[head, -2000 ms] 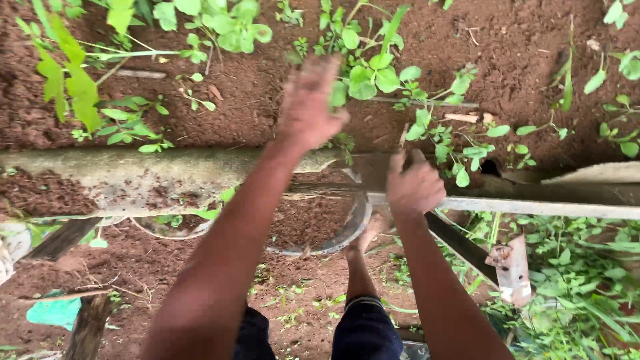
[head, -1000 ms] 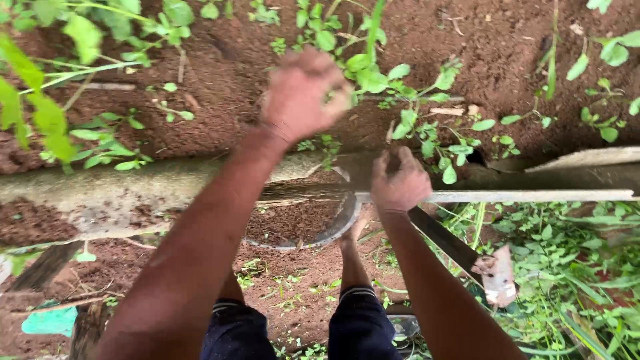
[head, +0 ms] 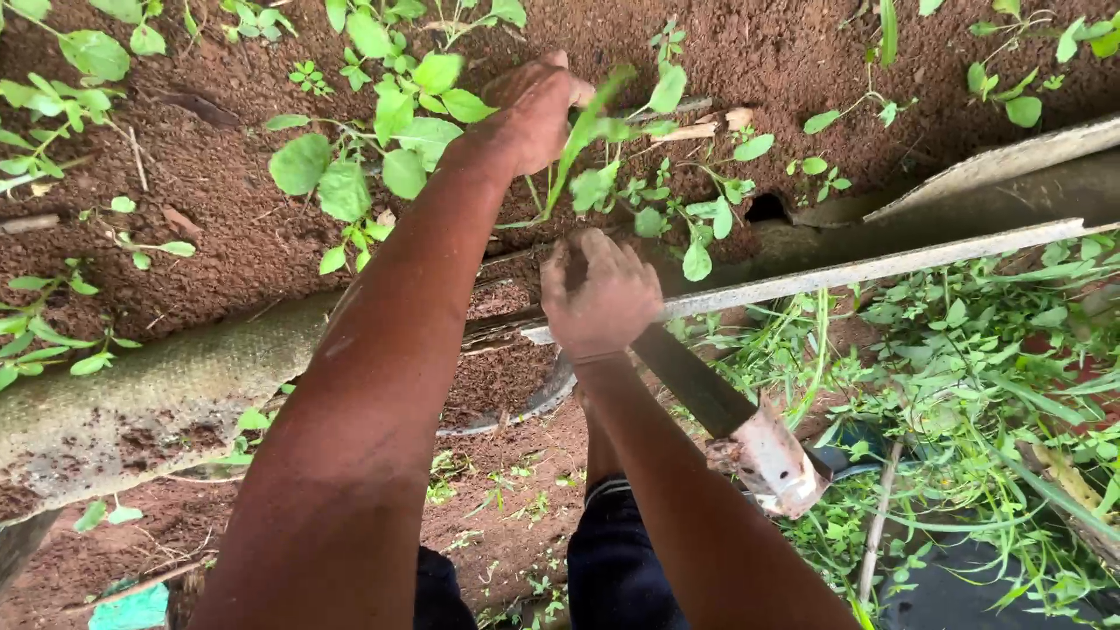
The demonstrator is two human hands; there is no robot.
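Observation:
My left hand point(head: 534, 114) is low over the red soil, right of a cluster of broad-leaved seedlings point(head: 385, 144). Its fingers curl downward and their tips are hidden, so I cannot tell whether they grip anything. A long grass blade point(head: 573, 153) stands just right of it. Nearer to me, my right hand point(head: 602, 293) is at the bed's broken edge, thumb and fingers curved apart, with nothing visible between them. Small leafy plants point(head: 700, 214) grow to its right. Below the edge, a round container's rim point(head: 556, 385) shows around reddish soil, partly hidden by my arms.
A rough, curved grey sheet point(head: 175, 402) edges the bed at left. A pale strip point(head: 875, 267) runs along the right edge, with a dark hole point(head: 766, 208) above it. A dark post point(head: 700, 385) slants below. Green weeds point(head: 971, 350) grow at right; turquoise material point(head: 131, 605) lies lower left.
My left hand has moved right, past the broad-leaved seedlings. My right hand has shifted slightly toward me along the bed's edge. The view has come closer to the bed.

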